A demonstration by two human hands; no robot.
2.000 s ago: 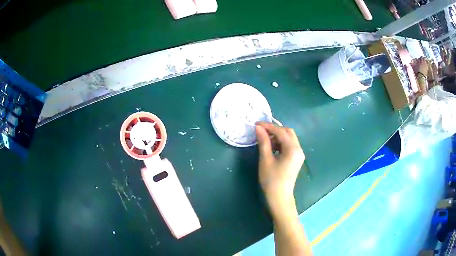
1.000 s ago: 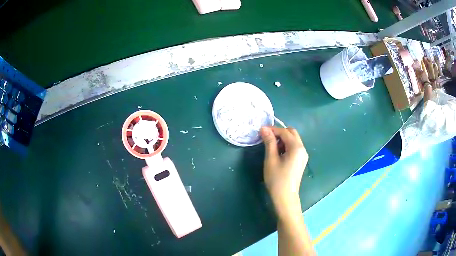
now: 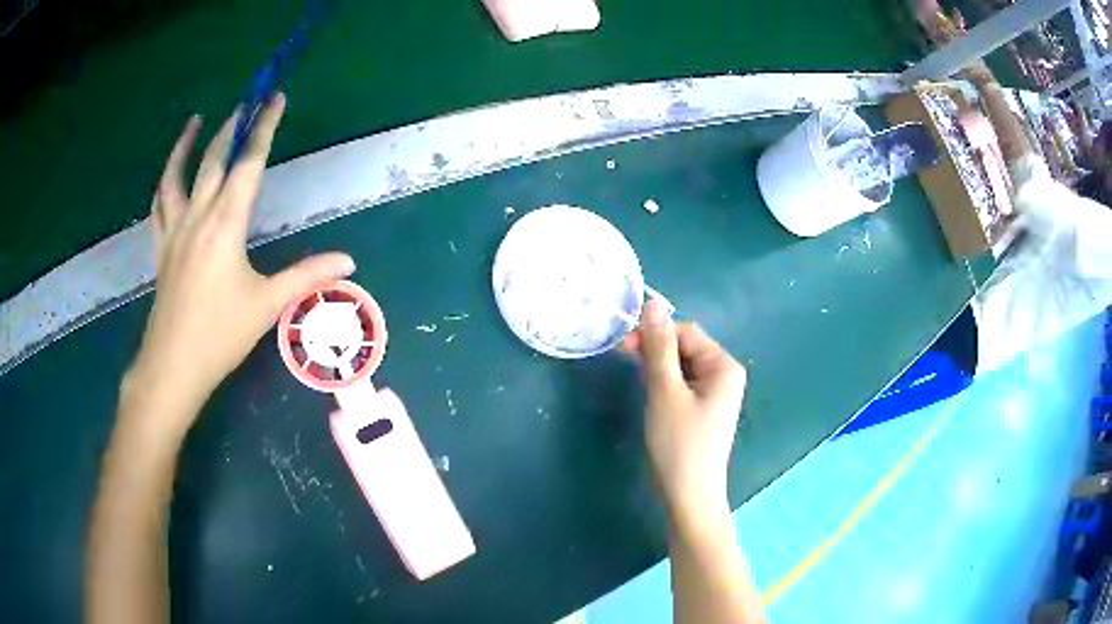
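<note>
A pink handheld fan body lies face up on the dark green bench, its round head [image 3: 333, 336] towards the belt and its flat handle [image 3: 402, 485] towards me. My left hand [image 3: 210, 262] is open beyond and left of the head, fingers spread, thumb tip just above the ring. A blurred blue edge [image 3: 271, 88] shows at its fingertips; I cannot tell whether they touch. My right hand [image 3: 693, 396] pinches a thin white stick [image 3: 630, 318] at the right rim of the white paste dish [image 3: 567, 280]; the fingers partly hide it.
A white tub [image 3: 811, 183] stands at the right, beside a brown box [image 3: 957, 195]. A person's arm [image 3: 1000, 116] and a white bag [image 3: 1055, 262] are beyond. A scuffed pale rail [image 3: 488, 132] separates bench and belt. A pink part [image 3: 543, 15] lies on the belt.
My left hand has come in from the lower left. The blue tray is gone from the left edge, and a blurred blue edge shows higher up. My right hand stays at the dish rim.
</note>
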